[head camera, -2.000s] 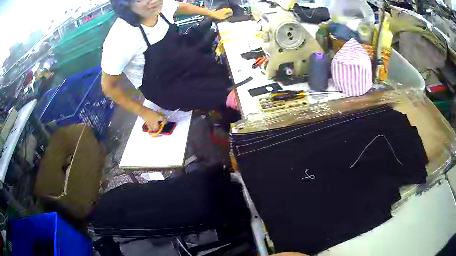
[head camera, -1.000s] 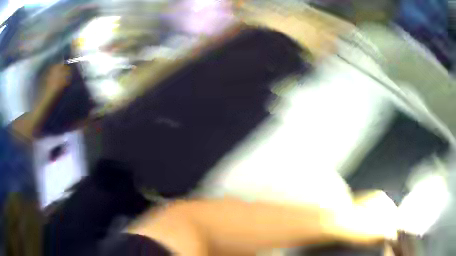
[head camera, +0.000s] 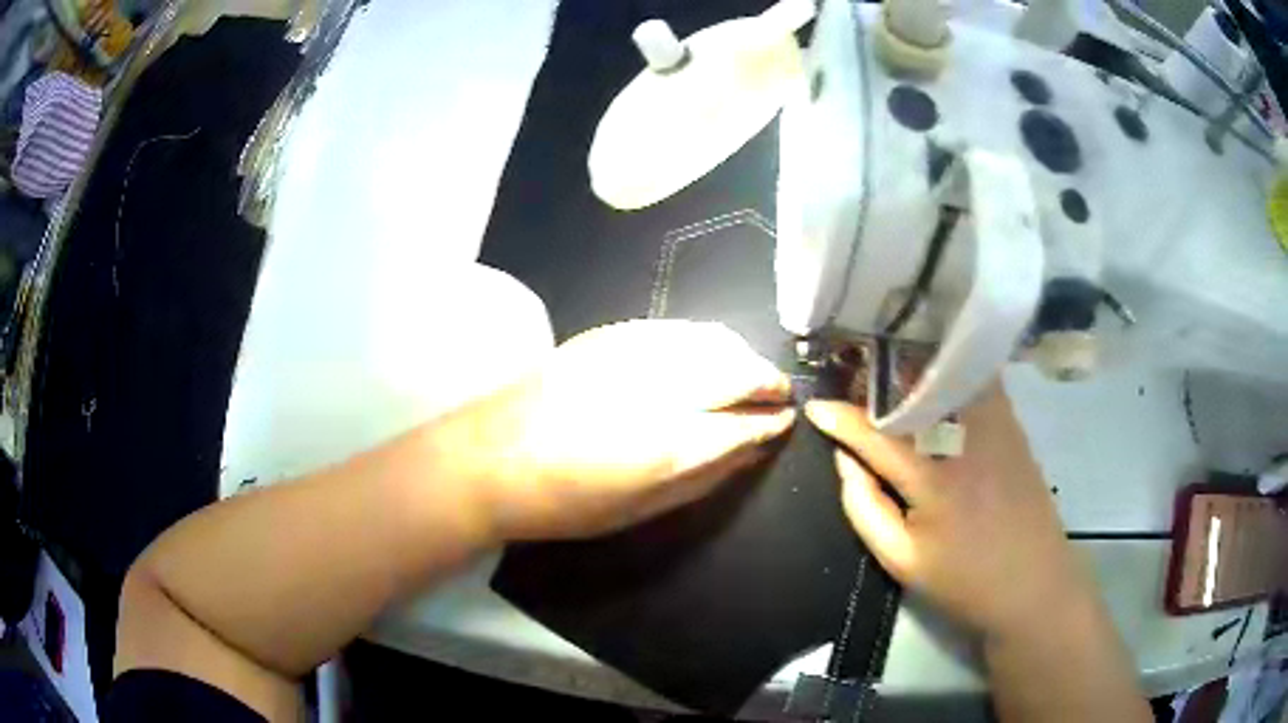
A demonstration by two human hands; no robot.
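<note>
A dark garment panel [head camera: 678, 607] lies on the white machine table under the white sewing machine head [head camera: 904, 170]. A patch pocket outline [head camera: 706, 233] with pale double stitching shows on its upper part. A placket band [head camera: 865, 622] with pale stitch rows runs down its right edge. My left hand [head camera: 664, 410] lies on the panel with its fingertips just left of the presser foot [head camera: 805, 360]. My right hand [head camera: 918, 494] is to the right, its fingertips on the cloth close to the needle area, partly behind the white curved bar. Whether the fingers pinch the cloth is unclear.
An oval cream plate [head camera: 692, 120] stands left of the head. A stack of dark panels [head camera: 156, 283] is at the left, with a striped pink-white item [head camera: 60, 130] beyond it. A phone in a reddish case [head camera: 1226, 551] lies at the right edge.
The view has swung right, from the stack and another person to the sewing machine. Both my hands are now on the panel by the presser foot; one second ago, a blurred arm crossed the bottom.
</note>
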